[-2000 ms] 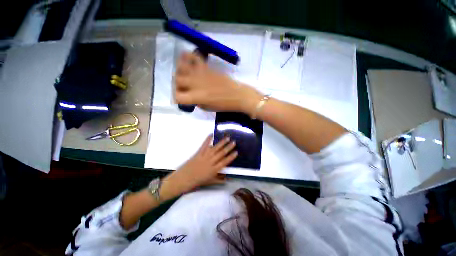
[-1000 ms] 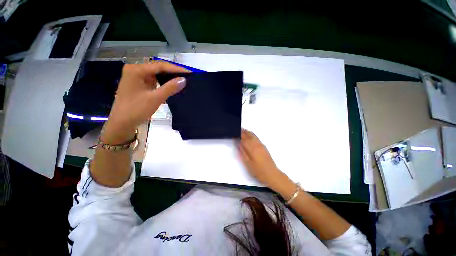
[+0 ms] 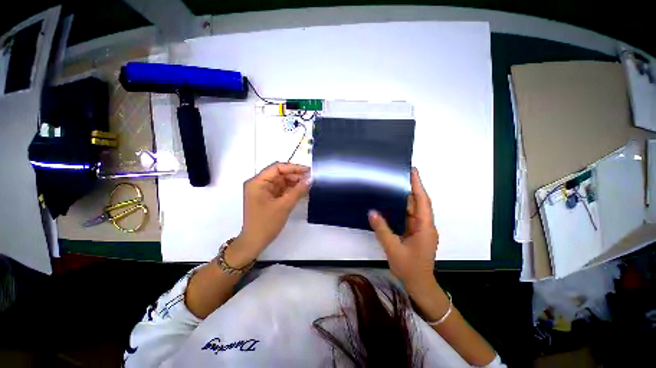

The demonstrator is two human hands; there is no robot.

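Note:
A glossy dark LCD panel (image 3: 363,154) lies over the right part of a white housing tray (image 3: 272,147), with a pale strip of the plate showing above its top edge. My right hand (image 3: 416,233) holds the panel's right edge and lower corner, thumb on its face. My left hand (image 3: 272,205) is at the panel's left edge, thumb and fingers pinched there. A green circuit board (image 3: 311,105), a silver round part (image 3: 290,124) and wires show at the tray's top left. The tray's lower edge is partly hidden by the hands.
A blue roller (image 3: 185,79) with black handle lies left of the tray on the white sheet (image 3: 457,144). Gold-handled scissors (image 3: 128,208) and a black panel stack (image 3: 68,144) are further left. Cardboard (image 3: 568,129) with another unit (image 3: 575,230) is at right.
The dark panel has moved right and down onto the tray. My left hand has come down to its left edge; my right hand now grips its right side. The roller and tray show fully.

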